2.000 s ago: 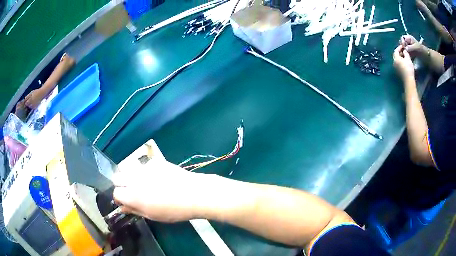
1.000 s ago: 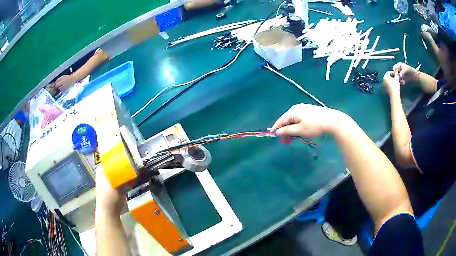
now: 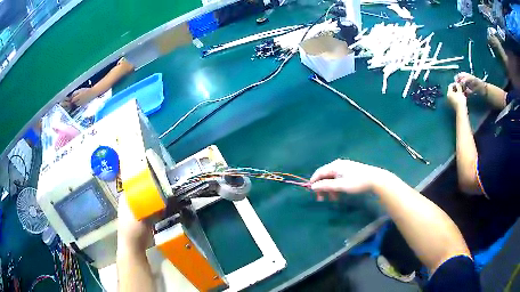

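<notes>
The wire bundle (image 3: 265, 174), with red, orange, green and black strands, runs from the winding head of the taping machine (image 3: 85, 188) out to the right. My right hand (image 3: 342, 178) pinches its free end with the fingertips. My left hand (image 3: 134, 228) is behind the orange jaw (image 3: 143, 193) at the head's gap; its fingers are hidden, so its grip does not show. A grey-silver tape roll (image 3: 234, 187) sits beside the head, under the bundle.
The cream base plate (image 3: 267, 246) lies right of the head. A wrapped cable (image 3: 368, 116), a white carton (image 3: 329, 61), white sticks (image 3: 399, 48) and a blue tray (image 3: 137, 97) lie beyond. A co-worker's hands (image 3: 464, 88) are at far right; another's arm (image 3: 105, 82) is at left.
My right hand has left the machine head and pulled the wire bundle's end out to the right, then lowered slightly. My left hand has come into view at the head. The view has shifted.
</notes>
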